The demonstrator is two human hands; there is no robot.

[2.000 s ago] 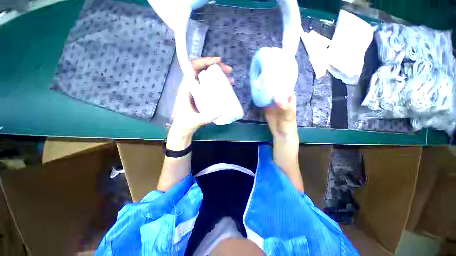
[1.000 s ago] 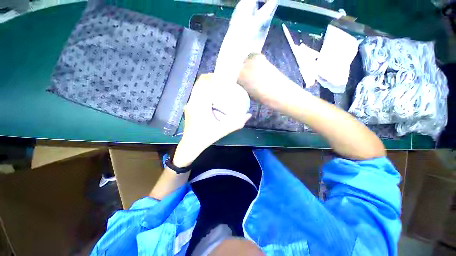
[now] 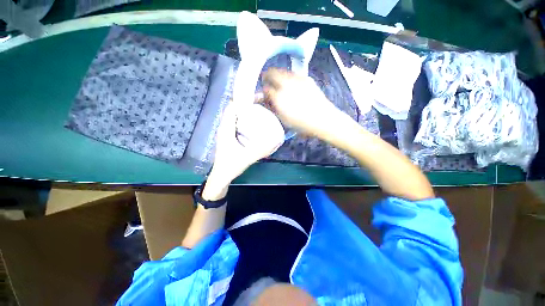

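Note:
A white cat-ear headset (image 3: pixel 248 77) is held over the bench, its two pointed ears towards the far side. My left hand (image 3: pixel 232 146) is closed around its near ear cup (image 3: pixel 261 128). My right hand (image 3: pixel 287 98) is at the inner side of the headband, blurred; its fingertips are not clear, and I cannot tell if it grips anything. A dark grey printed bag (image 3: pixel 143 95) lies flat to the left, its plain strip towards my left hand. Another dark printed sheet lies partly under the headset and my hands.
On the green bench (image 3: pixel 36 137), a white leaflet stack (image 3: pixel 397 77), a narrow white pointed piece (image 3: pixel 352 77) and heaped white cables (image 3: pixel 478 110) lie to the right. Open brown cartons (image 3: pixel 60 251) stand below the bench edge. A pale rail (image 3: pixel 334 20) runs along the far side.
Since two seconds ago, the headset has gone from being held by both cups to my left hand alone on a cup. In the last second it turned more face-on, and my right hand shifted slightly left.

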